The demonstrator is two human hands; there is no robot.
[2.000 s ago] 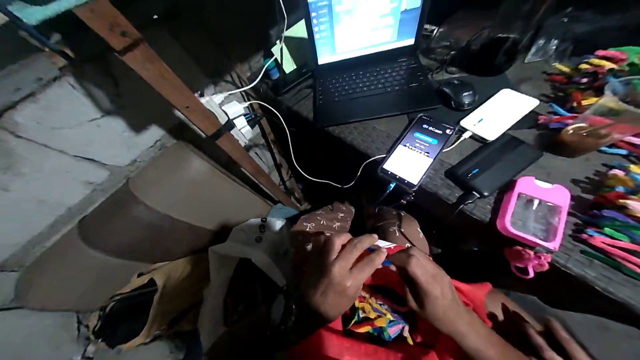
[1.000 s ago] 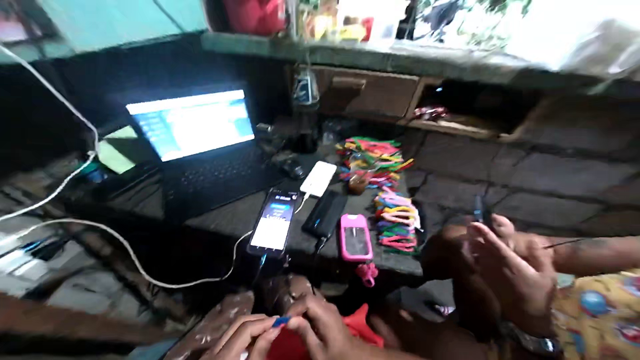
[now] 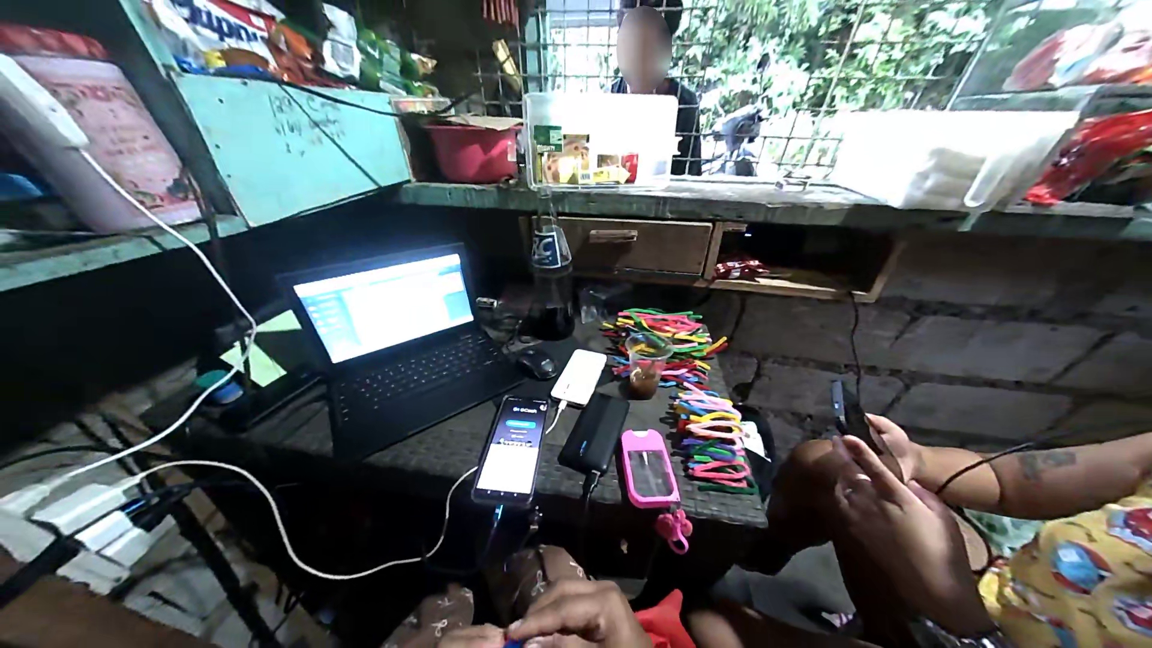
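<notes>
At the bottom edge, my right hand pinches a small blue piece, perhaps a balloon, against my left hand, which is mostly cut off by the frame. Red cloth lies beside my right hand. Above my hands, a lit smartphone rests at the table edge, near a black power bank, a white power bank and a pink-framed case. Bundles of coloured balloons or strips lie on the table's right side.
An open laptop, a mouse, a glass bottle and a plastic cup stand on the table. White cables loop at left. At right a seated person's hands hold a phone. Another person is beyond the window grille.
The view has swung up and right from my lap to the table and window. My hands, earlier above a pile of coloured pieces, now sit at the bottom edge.
</notes>
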